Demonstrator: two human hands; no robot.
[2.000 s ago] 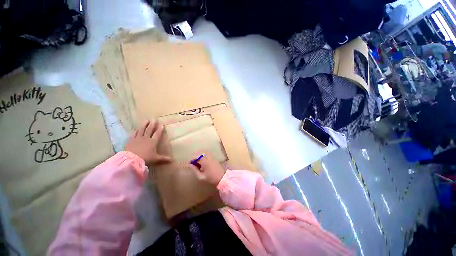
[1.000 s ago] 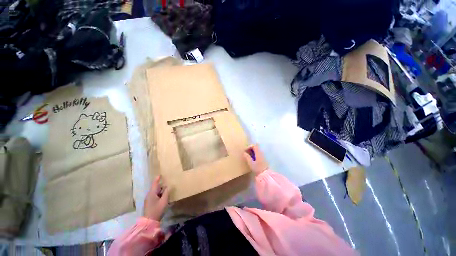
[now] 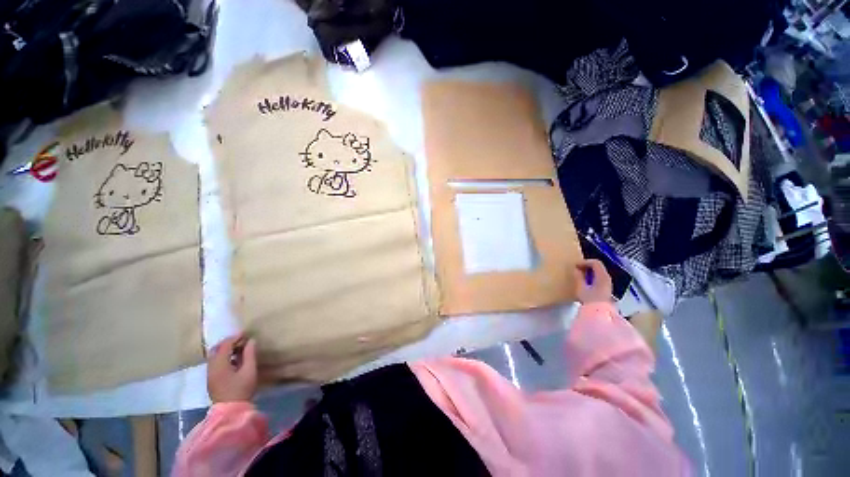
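The orange-brown template card (image 3: 499,126) lies flat on the white table, right of the stack, with table showing through its slot and window. My right hand (image 3: 594,281) is at its lower right edge, with the purple-blue marking pen (image 3: 589,275) in the fingers. The stack of beige front panels (image 3: 317,247) lies in the middle, its printed lettering and cat uncovered. My left hand (image 3: 233,366) is at the stack's lower left corner, fingers closed around a small dark item I cannot identify. A marked panel (image 3: 121,279) lies flat to the left.
Red-handled snips (image 3: 44,165) lie left of the panels. Checked garment pieces (image 3: 685,219) with the second template (image 3: 673,118) are heaped right. A dark garment pile (image 3: 541,37) fills the back. The smartphone is partly hidden beside my right hand.
The template has moved off the stack to the right with my right hand, uncovering the top panel's print. My left hand has moved from the template's lower left corner to the stack's.
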